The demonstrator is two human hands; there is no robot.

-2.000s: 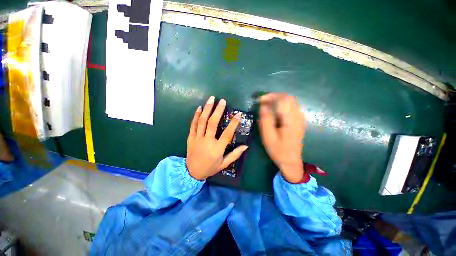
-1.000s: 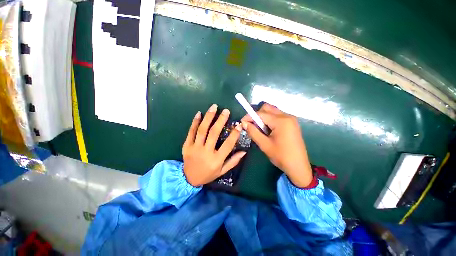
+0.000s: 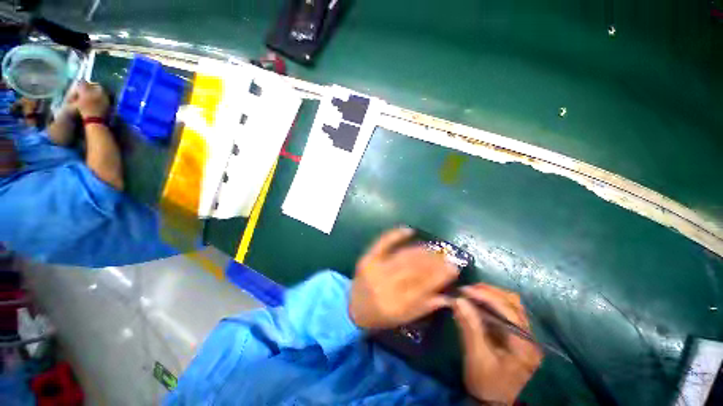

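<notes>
The opened phone assembly (image 3: 453,252) lies on the green bench mat, mostly covered by my hands; its board end shows above them and its lower end below. My left hand (image 3: 404,281) is blurred over the phone, fingers bent, thumb close to the tweezer tip; whether it grips anything is unclear. My right hand (image 3: 498,345) holds thin dark tweezers (image 3: 507,323), tip towards the left thumb. The white liner sheet (image 3: 317,194) carries two black stepped stickers (image 3: 339,136) at its upper end.
A curled white sticker stack (image 3: 258,135) with amber tape (image 3: 188,155) and a blue bin (image 3: 151,99) stand at left. Beyond, another person's hand (image 3: 93,101) shows. A black unit (image 3: 305,28) lies beyond the whitish strip. A white pad (image 3: 701,373) is cut off at lower right.
The view has swung left, bringing the blue bin and another person into sight. My left hand has gone from spread flat to bent over the phone; the tweezers now point up-left.
</notes>
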